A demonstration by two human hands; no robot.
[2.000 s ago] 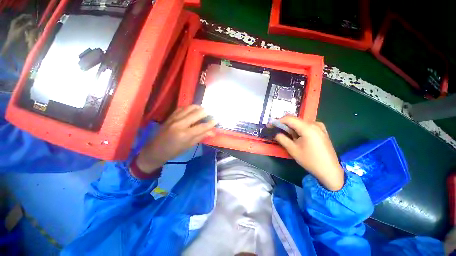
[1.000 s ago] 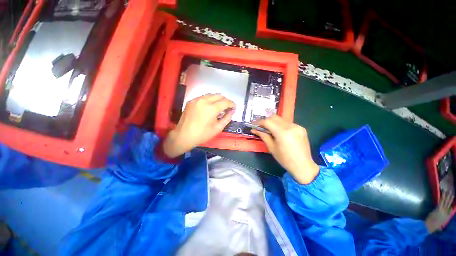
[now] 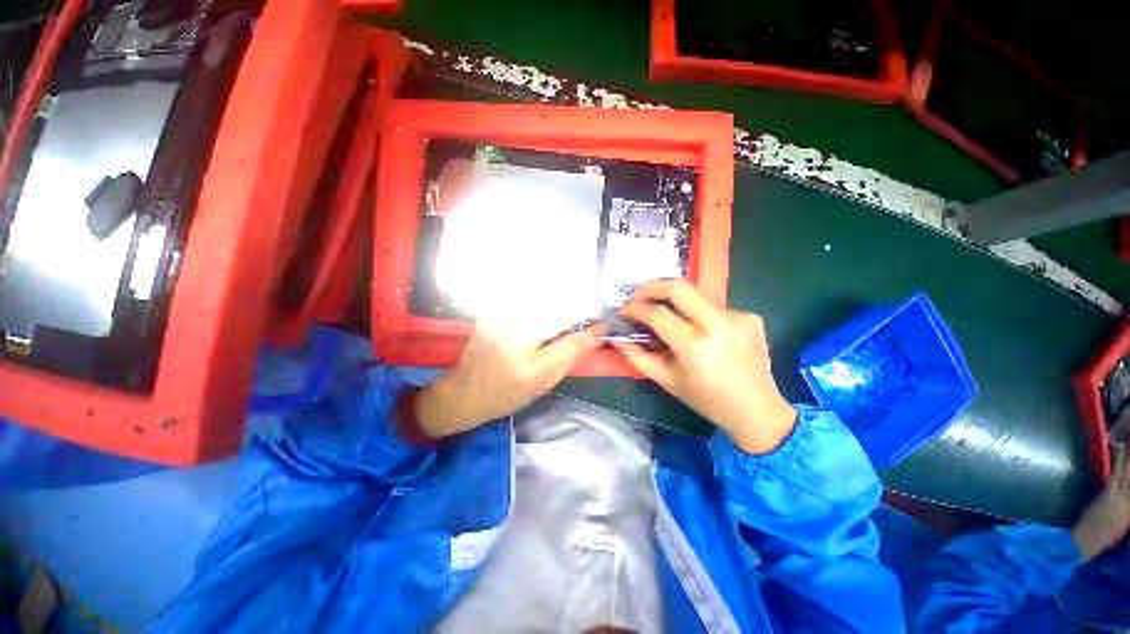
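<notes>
An opened tablet [image 3: 521, 242] lies in a red-orange foam frame [image 3: 558, 120] in front of me. Its large silver area glares white, and a board [image 3: 647, 223] shows at its right end. My left hand [image 3: 506, 378] is at the tablet's lower edge, fingertips pointing right. My right hand [image 3: 709, 359] is at the lower right of the tablet, thumb and fingers close together around something small and dark. The fingertips of both hands nearly meet; whether my left fingers hold anything is hidden by glare and size.
At left, a tilted framed tablet [image 3: 87, 204] carries a black patch, with more red frames behind it. A blue bin [image 3: 895, 379] with shiny pieces stands at right. Framed tablets lie beyond the worn white edge. Another person's hand [image 3: 1103, 514] is at far right.
My left hand has come down from over the silver area to the tablet's lower edge, beside my right fingertips. My right hand has stayed near the lower right. The view has shifted slightly.
</notes>
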